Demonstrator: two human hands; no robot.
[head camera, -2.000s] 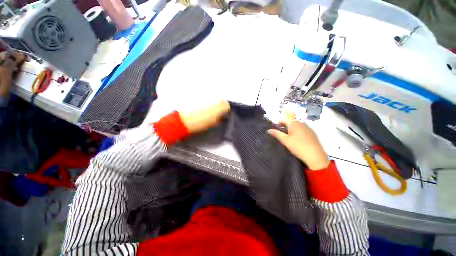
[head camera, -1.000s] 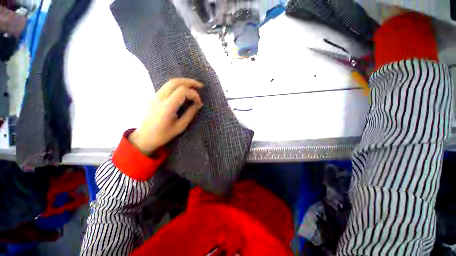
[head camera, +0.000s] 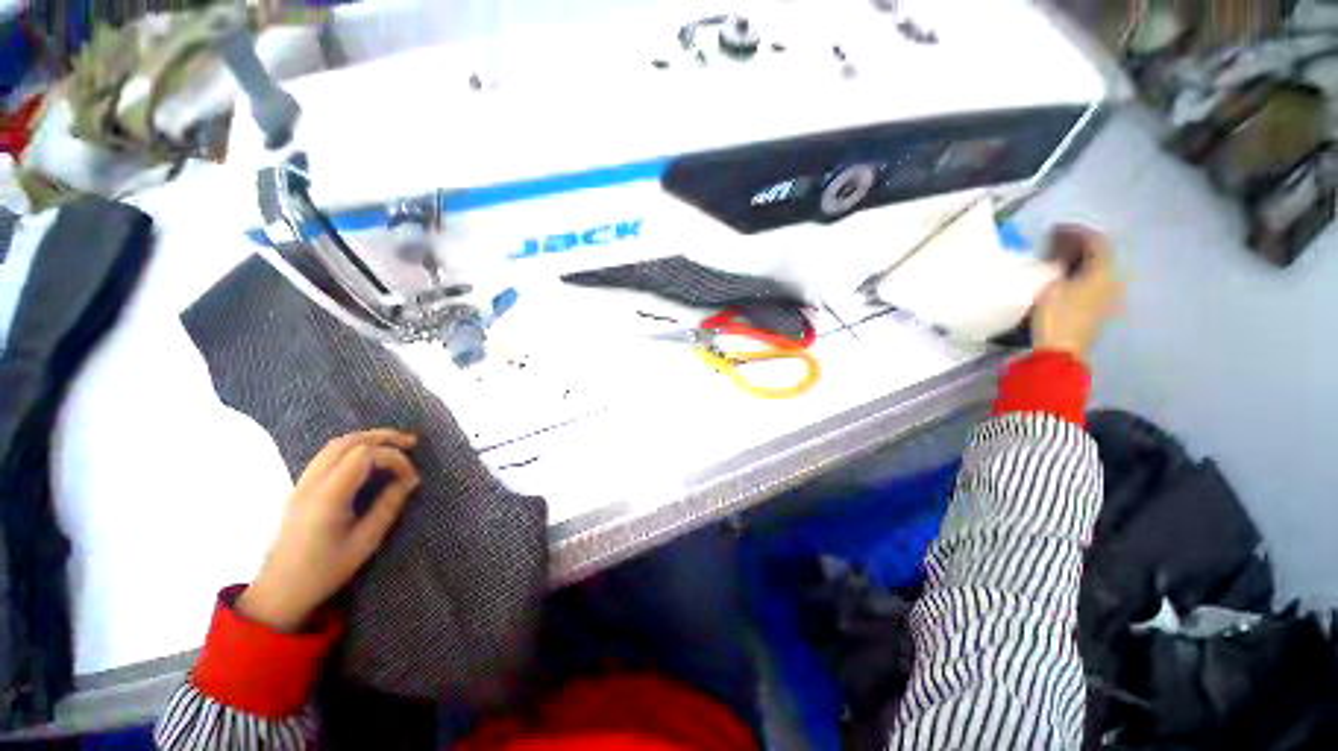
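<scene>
A dark grey checked cut panel (head camera: 418, 484) lies from beside the needle area down over the table's front edge. My left hand (head camera: 345, 506) rests on it, fingers bent and a gap between thumb and forefinger. My right hand (head camera: 1079, 294) is stretched out to the table's far right end, beside a white sheet-like piece (head camera: 969, 272); its fingers are blurred at something dark brown, and whether it grips is unclear. The white JACK sewing machine (head camera: 572, 176) stands behind the panel, its presser foot area (head camera: 462, 330) holding no visible cloth.
Scissors with red and yellow handles (head camera: 763, 352) lie right of the needle, by a small dark checked piece (head camera: 682, 279). A dark panel stack (head camera: 44, 426) lies at the left. Dark cloth (head camera: 1189, 543) hangs or lies below the table at the right. The table's front edge (head camera: 763, 470) carries a ruler.
The view has swung right. My right hand has moved from beside the scissors to the table's right end. My left hand stays on the panel, which lies much as before.
</scene>
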